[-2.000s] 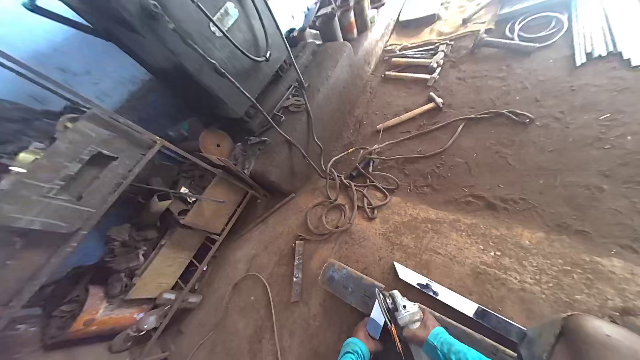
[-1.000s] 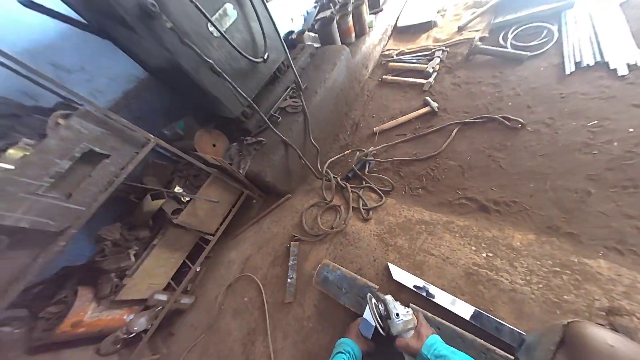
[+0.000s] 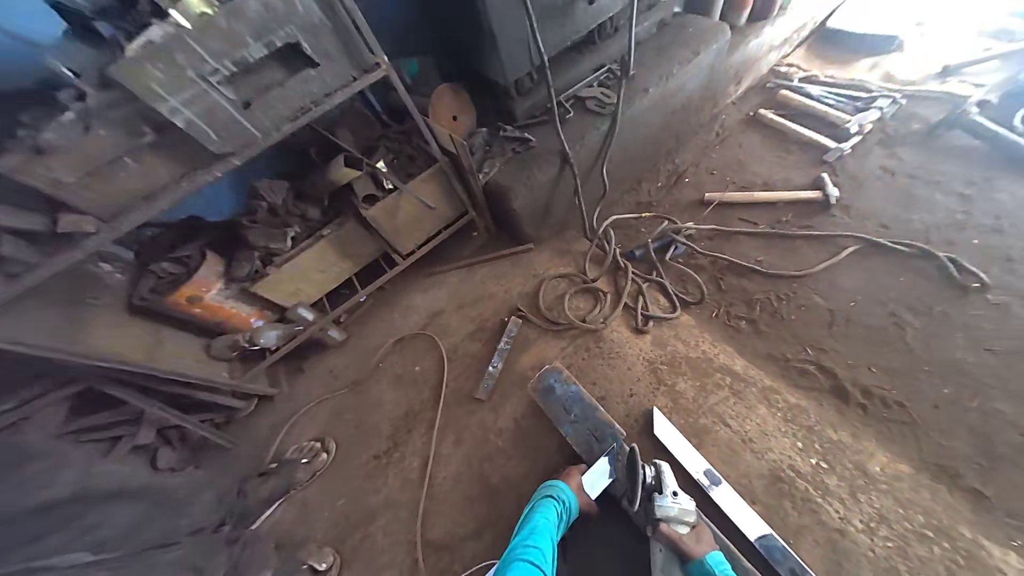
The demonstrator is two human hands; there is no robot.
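My left hand (image 3: 579,486) is closed on a short piece of bright sheet metal (image 3: 599,474), held against the left side of a long dark metal bar (image 3: 578,410) on the ground. An angle grinder (image 3: 672,506) is in my right hand (image 3: 690,541), which wraps its body from below. The grinder's disc (image 3: 634,478) stands close to the metal piece's right edge; whether they touch, I cannot tell. Right of the bar lies a long white and dark strip (image 3: 724,490). A short flat bar (image 3: 498,358) rests farther ahead.
A tangled cable (image 3: 632,288) lies ahead, with a hammer (image 3: 772,196) beyond it and several more hammers (image 3: 808,128) farther back. A metal rack (image 3: 416,208) holding scrap stands at the left. A thin cord (image 3: 438,400) crosses the floor near a person's sandalled foot (image 3: 304,464).
The view has turned to the left, and a sandalled foot now shows at lower left. Both hands still hold the metal piece and the grinder.
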